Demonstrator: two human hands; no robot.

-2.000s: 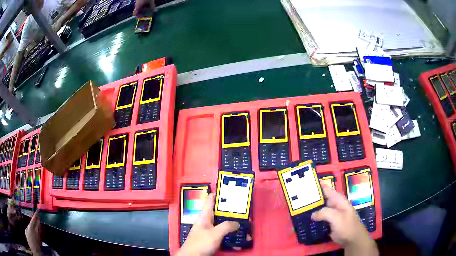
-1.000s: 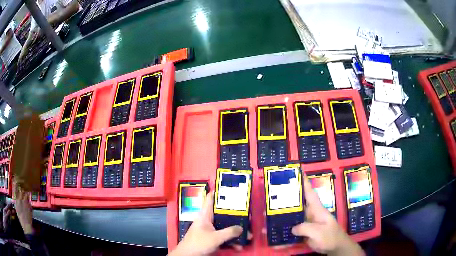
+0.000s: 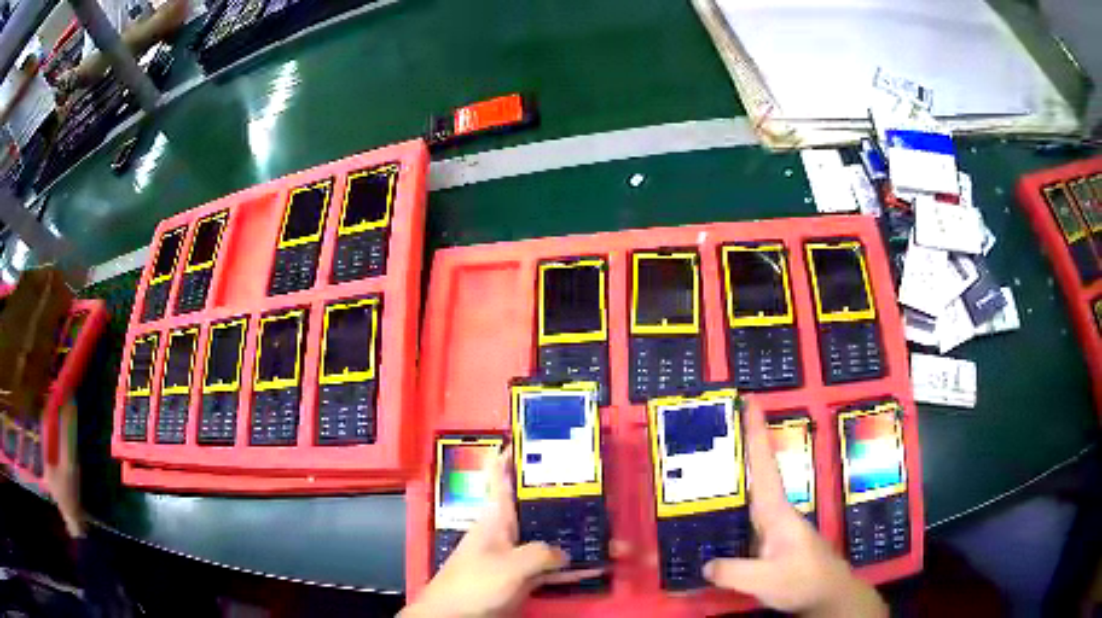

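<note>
My left hand [image 3: 489,561] holds a black keypad phone [image 3: 558,465] with a yellow frame and a lit white and blue screen, its thumb on the keypad. My right hand [image 3: 786,561] holds a second such phone [image 3: 701,483], also lit, its thumb on the lower keys. Both are upright, side by side over the front row of a red tray [image 3: 477,344]. Behind them are several phones with dark screens [image 3: 665,320]. Phones with colour-patterned screens lie in the front row at left and at right [image 3: 873,483], one partly hidden by my right hand.
Another red tray [image 3: 248,248] of dark-screened phones lies left. An orange-backed phone-like item [image 3: 489,115] lies beyond the trays. A heap of white and blue blocks [image 3: 949,242] and a white sheet stack [image 3: 894,73] are right. Another person's hand [image 3: 63,465] is near a brown box [image 3: 36,326] far left.
The phone in my right hand, tilted earlier, is now upright and nearer the left one. The brown box has moved off the left tray to the far left. The orange-backed item has shifted right.
</note>
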